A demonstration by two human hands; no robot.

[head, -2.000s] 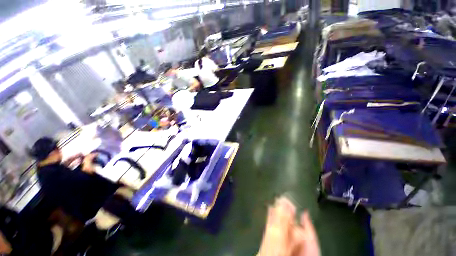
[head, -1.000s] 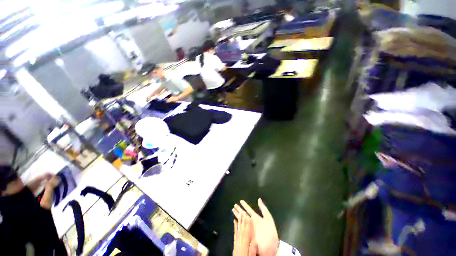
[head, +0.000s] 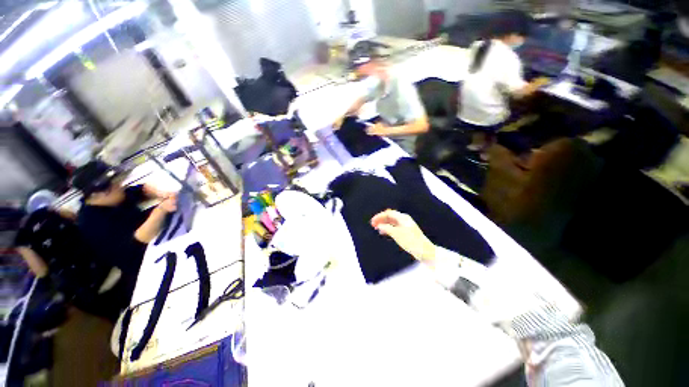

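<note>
Dark cloth pieces (head: 412,204) lie on a white table (head: 325,340) in front of me. My right hand (head: 402,233) reaches in from the lower right and is over the near part of the dark cloth. Its fingers are bent. The picture is blurred, so I cannot tell whether it touches or grips the cloth. A dark band is at the wrist, below it a light striped sleeve. My left hand is not in view.
A white rounded object (head: 302,219) and bright coloured items (head: 261,218) stand left of the cloth. Dark curved strips (head: 159,302) and scissors (head: 219,302) lie on the left table. People sit at the left (head: 113,227) and far side (head: 393,98); another is farther right (head: 491,83).
The view has moved up to the white table and turned right. My two hands were close together over the floor; now only the right shows, stretched out over the dark cloth.
</note>
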